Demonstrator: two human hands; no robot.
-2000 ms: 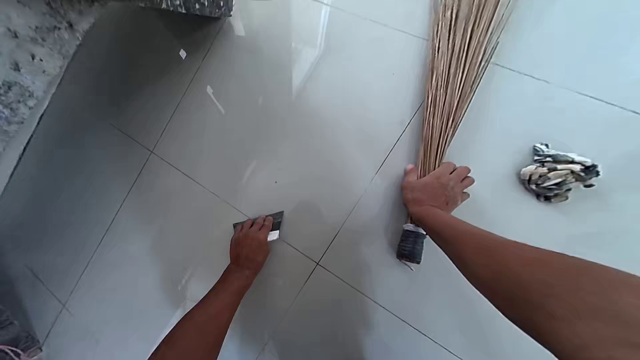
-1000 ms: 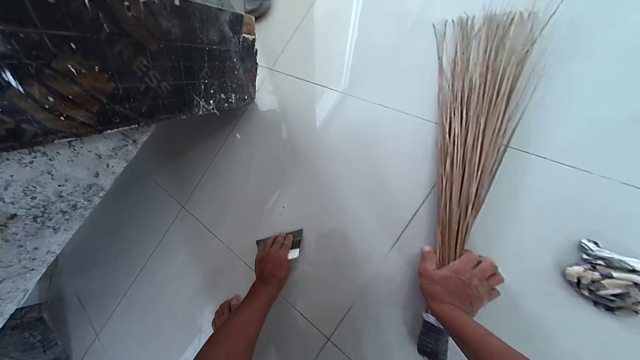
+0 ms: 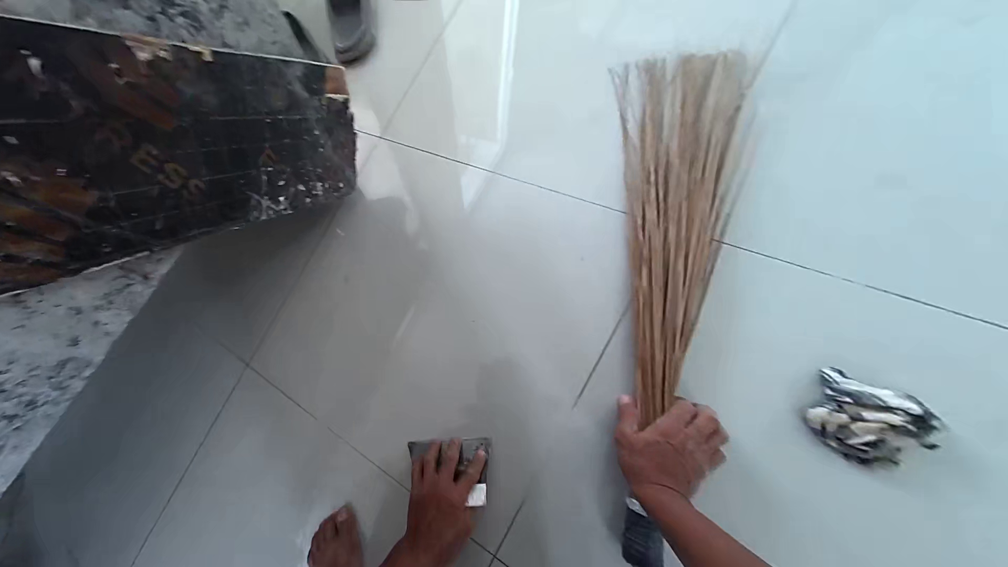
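A stick broom (image 3: 677,236) lies along the tiled floor with its bristles pointing away from me. My right hand (image 3: 669,449) rests over its lower end, just above the dark wrapped handle, thumb on one side and fingers on the other. To the left, my left hand (image 3: 441,488) presses on a flat grey scraper-like piece (image 3: 465,449) with a white patch, fingers laid across it. The underside of this piece and its contact with the floor are hidden. A crumpled black, white and beige cloth (image 3: 870,417) lies right of the broom.
A dark, paint-spattered board (image 3: 181,142) juts in at the upper left above a speckled stone surface (image 3: 63,339). A dark shoe or sandal (image 3: 351,31) shows at the top. A bare foot (image 3: 337,539) is beside my left forearm. Glossy tiles (image 3: 520,299) carry thin dark joints.
The view has shifted so the dark board fills more of the upper left. My left hand stays on the flat piece and my right hand stays at the broom's lower end.
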